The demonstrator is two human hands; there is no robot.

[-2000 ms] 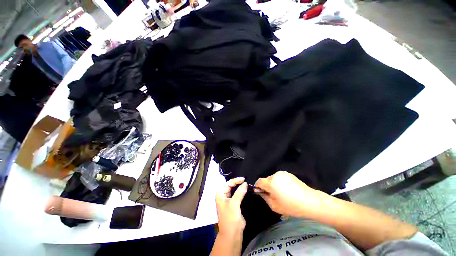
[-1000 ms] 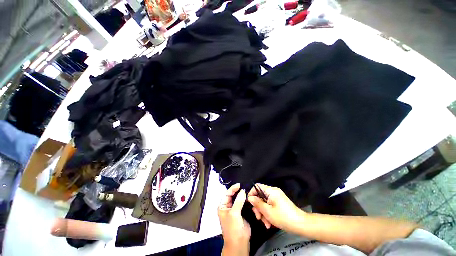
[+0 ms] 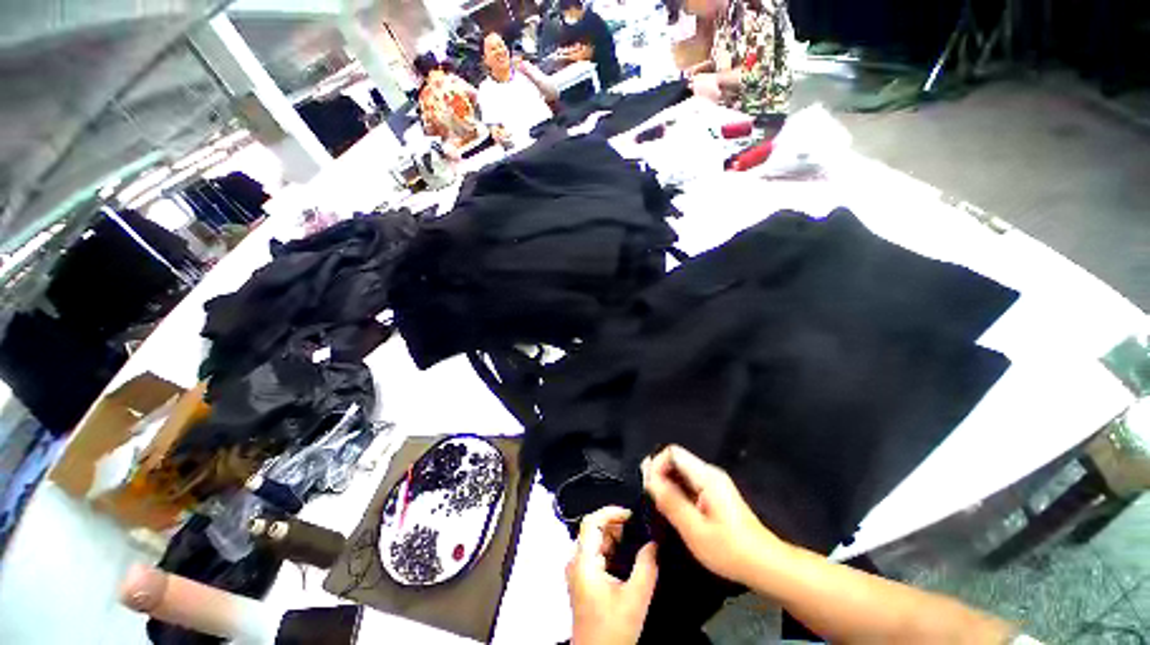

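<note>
A black garment (image 3: 807, 353) lies spread on the white table, its near part under my hands. My left hand (image 3: 612, 582) is at its near edge, thumb and fingers curled around dark cloth. My right hand (image 3: 716, 517) is just right of it and slightly farther, fingertips bent together over the cloth; what they pinch is too small and dark to tell. No needle can be made out. A fine pale thread loop (image 3: 590, 479) lies on the cloth by my fingers. The white oval tray (image 3: 444, 514) holds heaps of tiny dark pieces and a pink-red stick.
Stacked black garments (image 3: 536, 246) lie beyond. Left are a black plastic bag (image 3: 303, 391), cardboard box (image 3: 107, 435), dark container (image 3: 300, 542), pink bottle (image 3: 189, 599) and phone (image 3: 318, 626). The tray rests on a brown board (image 3: 486, 592). Several people are across the table.
The view has tilted up, bringing in people at the far side. My right hand has risen from beside my left hand to farther up the cloth; my left thumb and fingers have spread apart somewhat.
</note>
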